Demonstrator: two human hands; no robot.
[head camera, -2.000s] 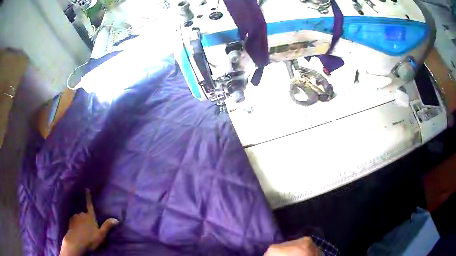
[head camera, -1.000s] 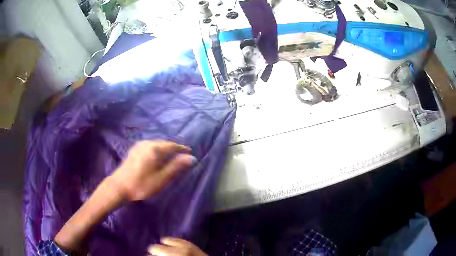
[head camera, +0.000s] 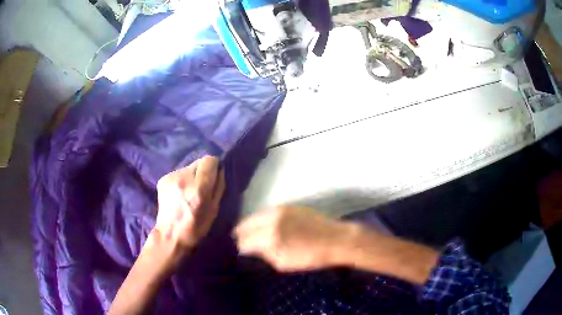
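A quilted purple garment piece (head camera: 123, 166) is heaped left of the needle, its right edge running from the presser foot (head camera: 278, 81) toward me. The white and blue sewing machine (head camera: 237, 40) stands at the top. My left hand (head camera: 190, 197) is closed on the garment edge, pinching it below the foot. My right hand (head camera: 289, 239) is blurred, over the front of the table by the garment's lower edge. Its fingers are curled, and whether they hold cloth cannot be told.
The white machine bed (head camera: 370, 151) has a dark seam line and ruler marks along its front. A metal ring-shaped item (head camera: 393, 60) lies behind it, near a purple scrap (head camera: 409, 26). A lamp glares at upper left. A pale blue box (head camera: 531, 264) is lower right.
The garment's right edge is drawn in to the left and folded. My left hand has taken hold of it. My right hand has moved up and right from the bottom edge. The view has shifted.
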